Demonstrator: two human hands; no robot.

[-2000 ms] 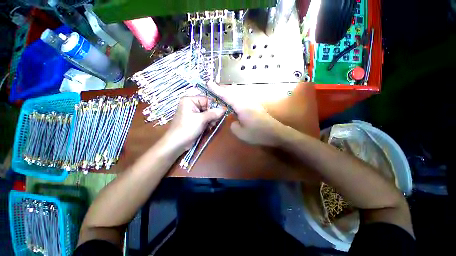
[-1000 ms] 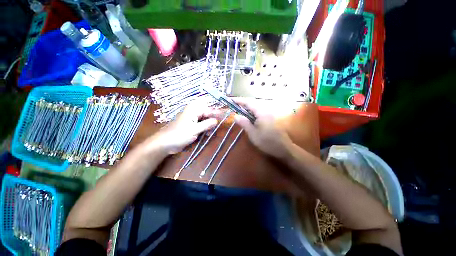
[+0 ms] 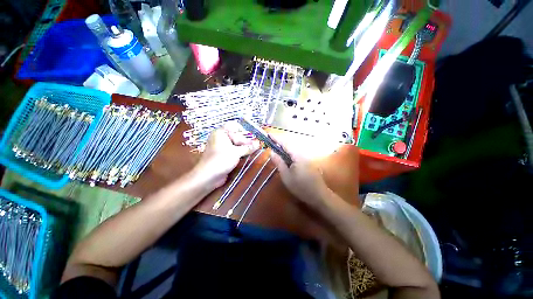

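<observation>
My right hand [image 3: 297, 174] holds a narrow dark silver bar fixture [image 3: 264, 140], tilted from upper left to lower right. My left hand [image 3: 223, 153] is at the bar's left side, its thumb and fingers pinched near the end of a lead; the small part between them is too blurred to tell. Three thin grey-white leads [image 3: 250, 188] hang from the bar towards the board's front edge. A loose pile of leads [image 3: 219, 111] lies just beyond my left hand. More leads stand in a row on the silver plate [image 3: 310, 114] under the press.
The green press block [image 3: 263, 29] is above the plate. Turquoise baskets [image 3: 52, 89] and stacked leads [image 3: 125, 143] are on the left, with a blue-white bottle [image 3: 133, 57] and blue tray [image 3: 55, 44] behind. The control panel [image 3: 386, 137] and a white bucket [image 3: 429, 233] are on the right.
The view has shifted, showing more of the press. Since two seconds ago, the leads below the bar have gone from a close bunch to three spread apart. My left fingers have closed in near the bar again.
</observation>
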